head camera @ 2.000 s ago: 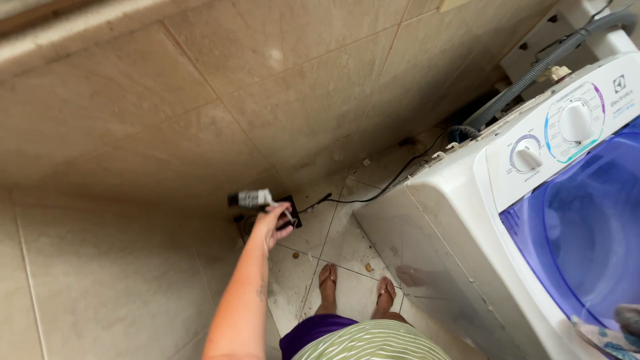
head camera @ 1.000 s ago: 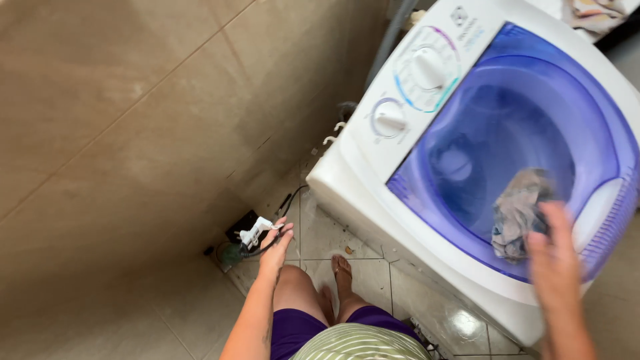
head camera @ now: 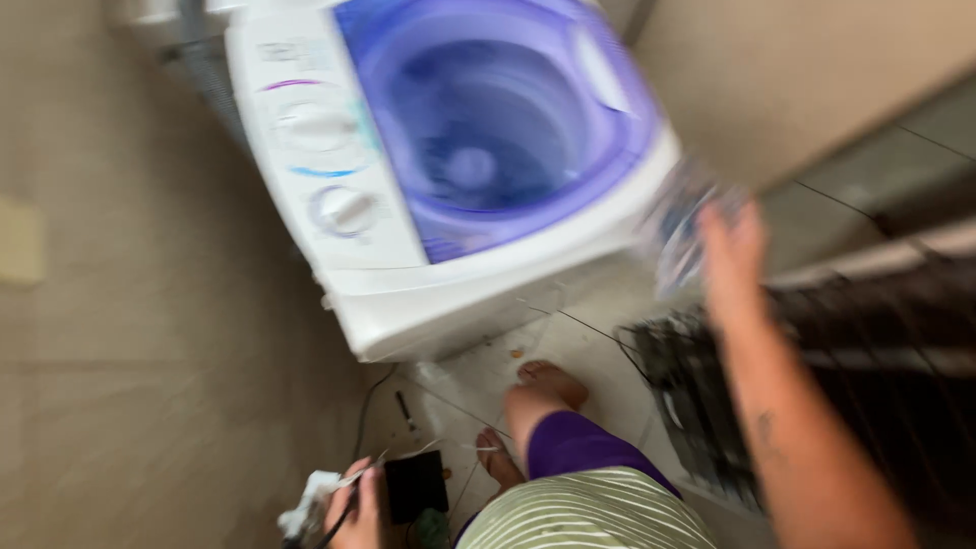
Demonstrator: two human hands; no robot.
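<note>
My left hand (head camera: pixel 357 507) is closed around a dark cord and a white plastic piece (head camera: pixel 309 499) that sticks out to its left; blur hides what the piece is. My right hand (head camera: pixel 732 229) grips a bunched, blurred cloth or filmy item (head camera: pixel 679 229) beside the front right edge of the washing machine. The white top-loading washing machine (head camera: pixel 374 293) has a blue-purple see-through rim (head camera: pixel 526 217) around a round tub (head camera: pixel 488 130). Two white knobs, a larger one (head camera: pixel 316 127) and a smaller one (head camera: pixel 345 211), sit on its panel.
A black flat object (head camera: pixel 416 486) lies on the tiled floor near my feet, with a small dark tool-like item (head camera: pixel 406 412) and a thin cord close by. A grey corrugated hose (head camera: pixel 210 80) runs behind the machine along the tiled wall. A dark wire rack (head camera: pixel 686 404) stands at the right.
My right hand, over the tub with a bunched cloth one second ago, is now outside the machine at its right, holding a bunched item. The view has swung strongly.
</note>
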